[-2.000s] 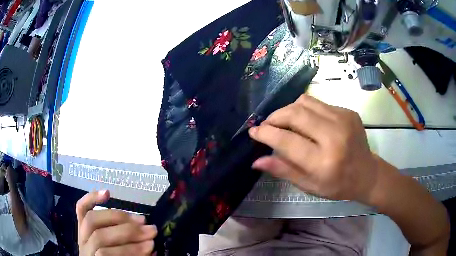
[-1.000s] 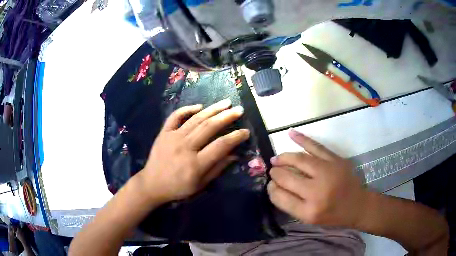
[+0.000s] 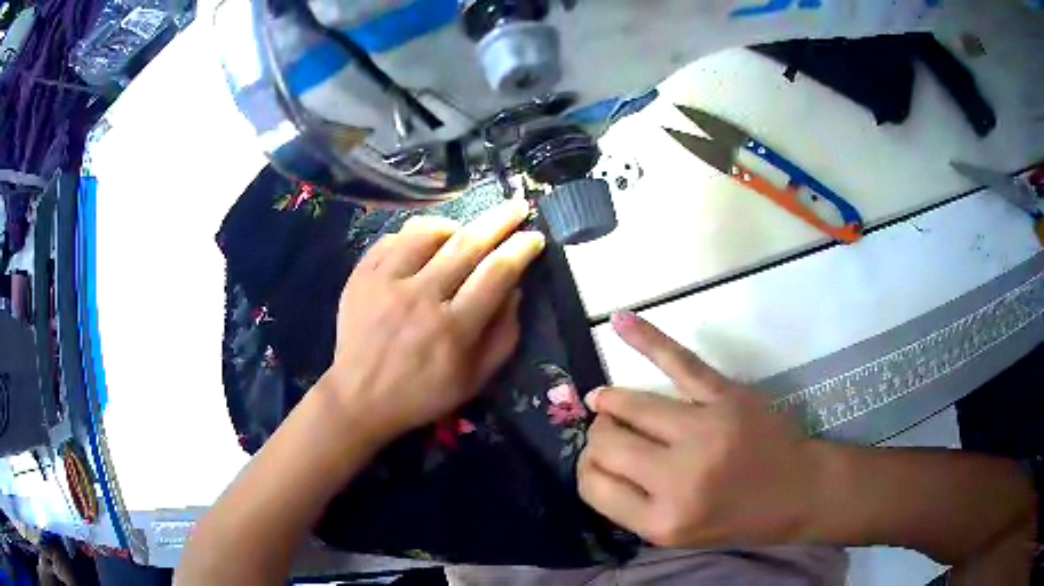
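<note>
The dark floral fabric panel (image 3: 401,492) lies on the machine bed and hangs over the front table edge. A plain dark strip (image 3: 564,300) runs along its right edge towards the needle area. My left hand (image 3: 424,309) lies palm down on the panel, fingers stretched, fingertips just below the machine head. My right hand (image 3: 698,446) grips the panel's right edge nearer the front, its fingers curled and one finger extended onto the table. The white sewing machine head (image 3: 378,69) and the grey tension dial (image 3: 577,211) hide the presser foot and needle.
Open thread snips (image 3: 767,177) lie right of the dial, with black fabric scraps (image 3: 882,74) behind them. A second metal-tipped tool (image 3: 1002,187) is at the far right. A measuring strip (image 3: 916,366) follows the front edge. Purple cloth (image 3: 40,115) and a plastic bag (image 3: 126,40) are at upper left.
The view first swung, moving the machine head left. My left hand went from the panel's lower end onto its top, then nearer the needle area. My right hand moved to the panel's right edge.
</note>
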